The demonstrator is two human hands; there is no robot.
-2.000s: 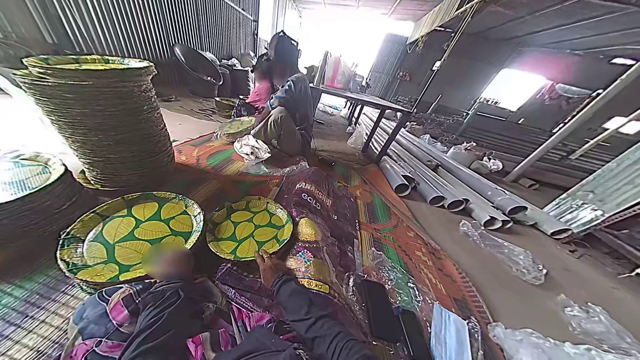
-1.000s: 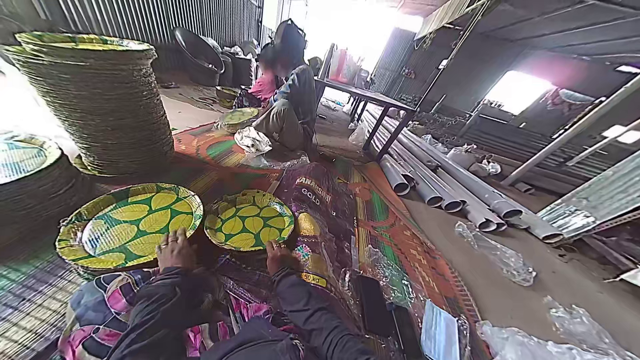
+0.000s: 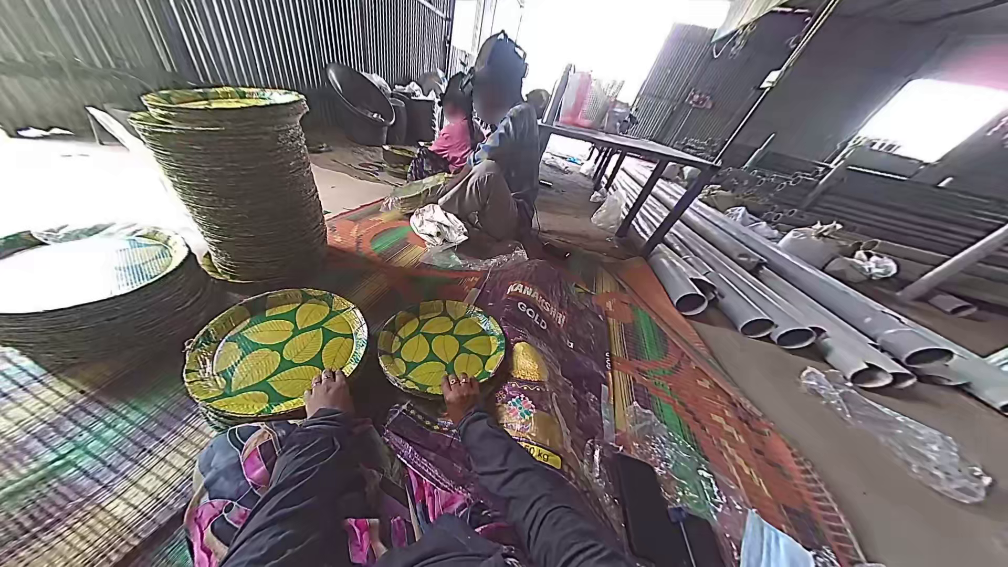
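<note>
My left hand (image 3: 328, 392) rests its fingers on the near right rim of a large round plate (image 3: 272, 346) with yellow leaves on green, the top one of a low stack. My right hand (image 3: 460, 395) touches the near rim of a smaller round leaf-patterned plate (image 3: 442, 343), also on top of a low stack. The two stacks stand side by side just in front of my lap. Whether either set of fingers grips a rim is hard to tell. A printed purple sack (image 3: 543, 315) lies flat to the right of the smaller stack.
Behind the large plate rises a tall stack of plates (image 3: 236, 181); a wider stack (image 3: 169, 272) is at far left. Two people sit ahead on the woven mat (image 3: 709, 409), near a table (image 3: 622, 140). Grey pipes (image 3: 740, 303), clear plastic wrap (image 3: 894, 433) and a phone (image 3: 642, 504) are at right.
Two seconds ago my left hand was raised in front of the large plate's near edge; now it rests on the rim. My right hand has stayed by the smaller plate.
</note>
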